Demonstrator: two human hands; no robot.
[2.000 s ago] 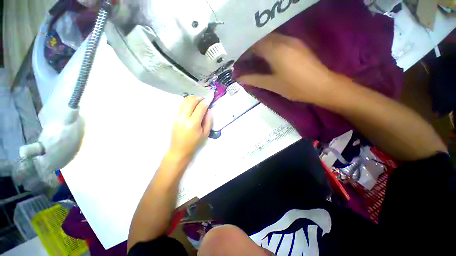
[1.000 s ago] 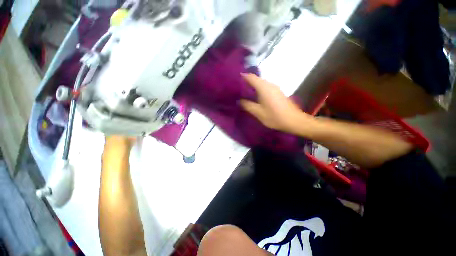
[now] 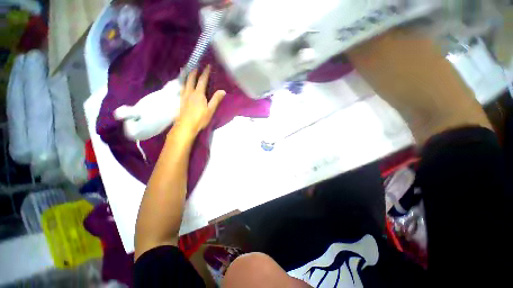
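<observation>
The maroon garment (image 3: pixel 132 93) lies spread over the left part of the white table, under the lamp, with one end reaching the needle area. My left hand (image 3: pixel 196 104) is on or just above it beside the lamp head, fingers apart and holding nothing. More maroon cloth shows under the machine head. The off-white sewing machine head (image 3: pixel 270 48) is blurred. My right forearm reaches behind the machine head, which hides the hand.
The white lamp head (image 3: pixel 154 115) hangs at left over the cloth. A white tub (image 3: pixel 94 62) stands behind the table. A yellow basket (image 3: pixel 72 233) is at lower left. A red basket (image 3: pixel 394 228) with scraps is right of my lap.
The garment has moved from the right of the machine to the left side of the table. My left hand has come out from behind the head; my right hand has gone out of sight.
</observation>
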